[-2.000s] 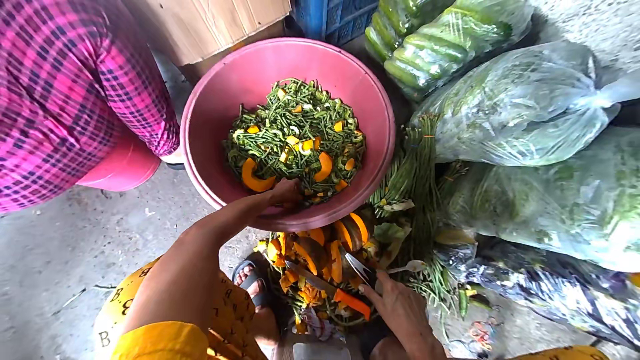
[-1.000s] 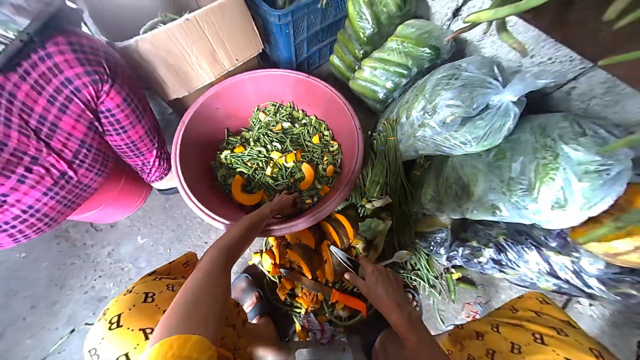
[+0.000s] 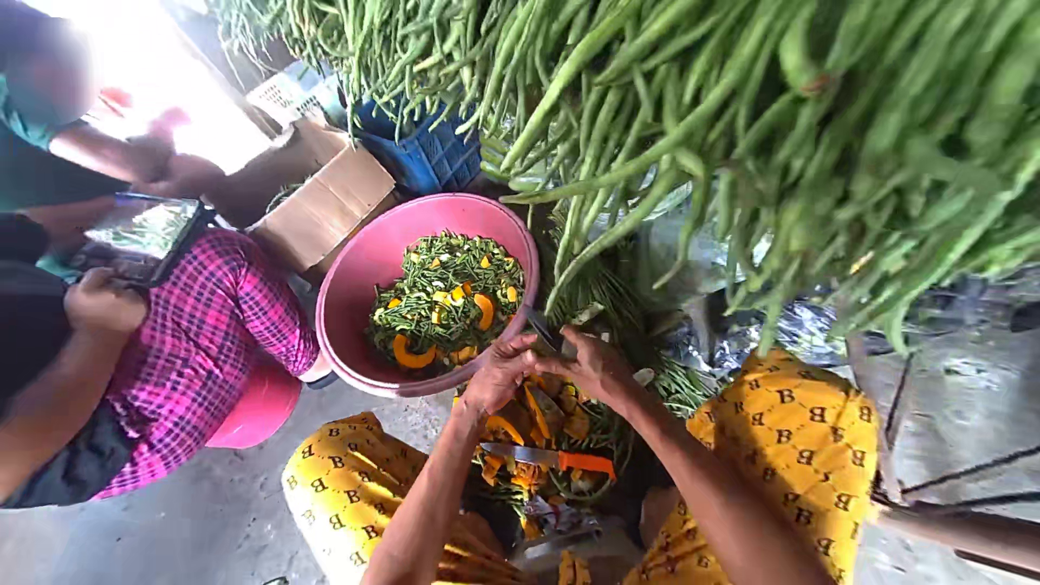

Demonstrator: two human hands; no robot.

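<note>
My left hand (image 3: 502,372) is at the near rim of the pink plastic basin (image 3: 345,325), its fingers meeting those of my right hand (image 3: 589,364). Between thumb and fingers my right hand holds a dark-bladed tool (image 3: 543,329), perhaps a peeler or knife, pointing up and left. Whether my left hand grips anything cannot be told. Cut green beans (image 3: 455,272) with orange pumpkin pieces (image 3: 485,311) lie in the basin. Below my hands, a knife with an orange handle (image 3: 587,464) rests on a heap of pumpkin pieces and scraps (image 3: 528,479).
Long beans (image 3: 699,106) hang or lie heaped at the upper right, close to the view. A blue crate (image 3: 439,158) and a cardboard box (image 3: 333,203) stand behind the basin. At left a seated person in checked trousers (image 3: 191,349) is near another person holding a tray-like container (image 3: 150,236).
My left hand has left the basin's inside and come to my right hand, which has risen to the rim with its tool. The view has swung up, showing the long beans and another person.
</note>
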